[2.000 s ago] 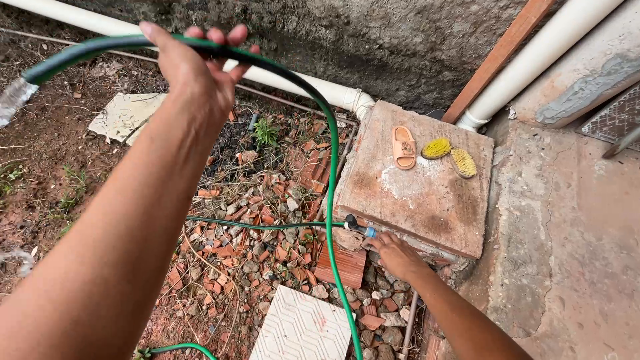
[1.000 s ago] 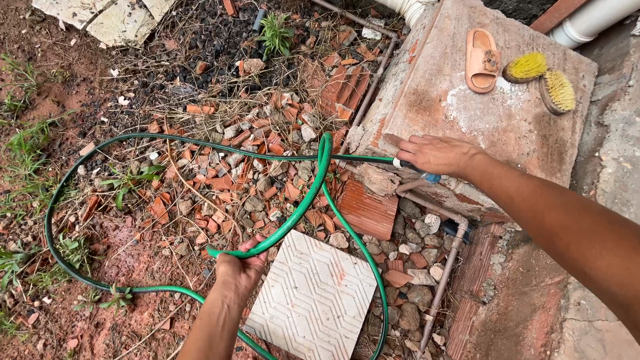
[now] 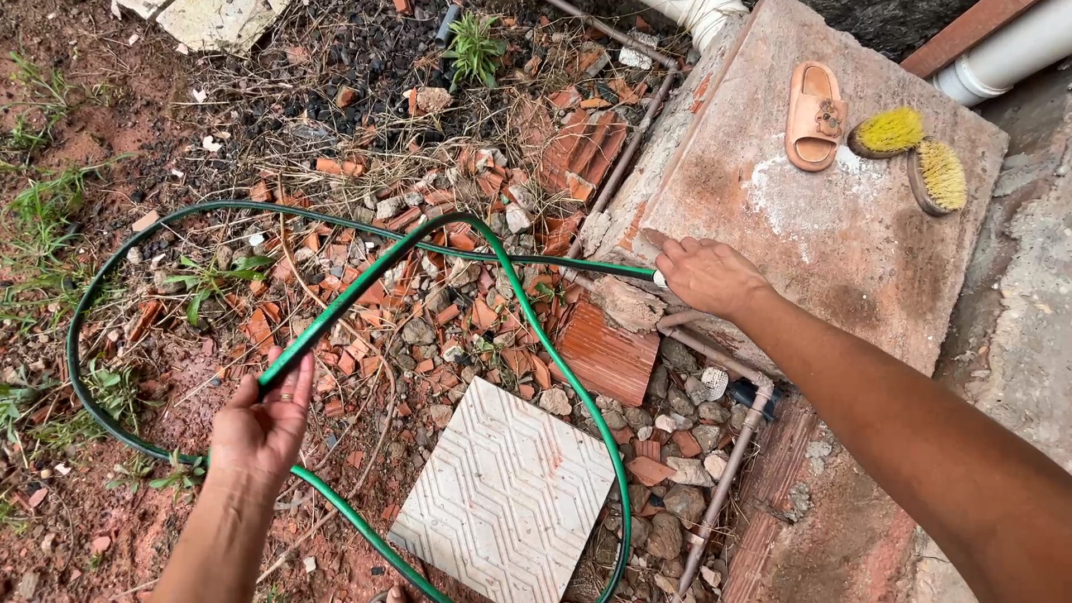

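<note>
A green garden hose (image 3: 536, 320) loops over the rubble and soil. My left hand (image 3: 261, 423), a ring on one finger, holds it near its free end, palm up, at the lower left. No water shows at that end. At the edge of the concrete slab, my right hand (image 3: 710, 276) covers the spot where the hose's other end, with a white fitting (image 3: 659, 279), meets the pipework; the part under the fingers is hidden. On the slab (image 3: 871, 260) lie a tan slide sandal (image 3: 815, 117) and two brushes with yellow bristles (image 3: 889, 131), (image 3: 940, 176).
A patterned white tile (image 3: 507, 494) lies on the ground below the hose loop. Beside the slab runs a thin brownish pipe (image 3: 727, 469). Broken brick and stones cover the ground. A thick white pipe (image 3: 1017, 54) passes behind the slab at upper right.
My left hand has come down from the upper left, lowering the hose. Water left its end two seconds ago; none shows now. My right hand stays by the slab's edge. The view has shifted.
</note>
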